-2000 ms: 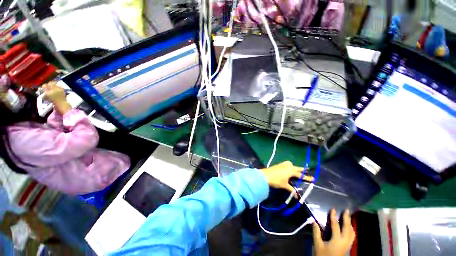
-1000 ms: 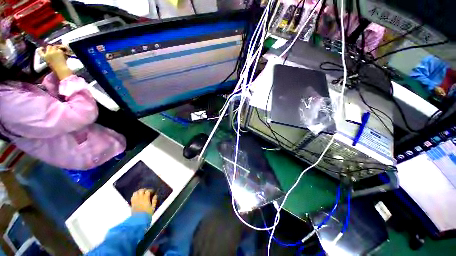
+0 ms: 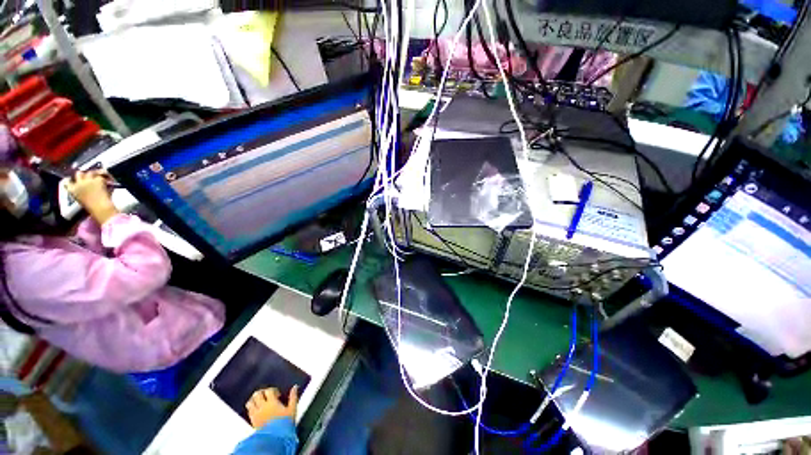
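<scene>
My left hand (image 3: pixel 271 407) reaches in at the bottom left, fingers apart, on the near edge of a dark tablet (image 3: pixel 252 369). That tablet lies flat in a white foam tray (image 3: pixel 298 322). My right hand is not in view. A glossy tablet (image 3: pixel 427 324) lies on the green bench in the middle, a white cable plug (image 3: pixel 477 364) at its lower right corner. Another glossy tablet (image 3: pixel 627 387) lies at the right, with blue cables (image 3: pixel 594 355) across its left part.
Monitors stand at left (image 3: pixel 276 169) and right (image 3: pixel 742 258). A grey test instrument (image 3: pixel 569 262) between them carries a dark panel (image 3: pixel 462 178), crinkled film and a blue pen (image 3: pixel 580 209). White cables hang in front. A mouse (image 3: pixel 330 291) lies near the tray. A person in pink (image 3: pixel 116 275) sits left.
My left hand has moved from the right tablet to the tray tablet, then towards its near edge. My right hand has left the picture. The view has shifted.
</scene>
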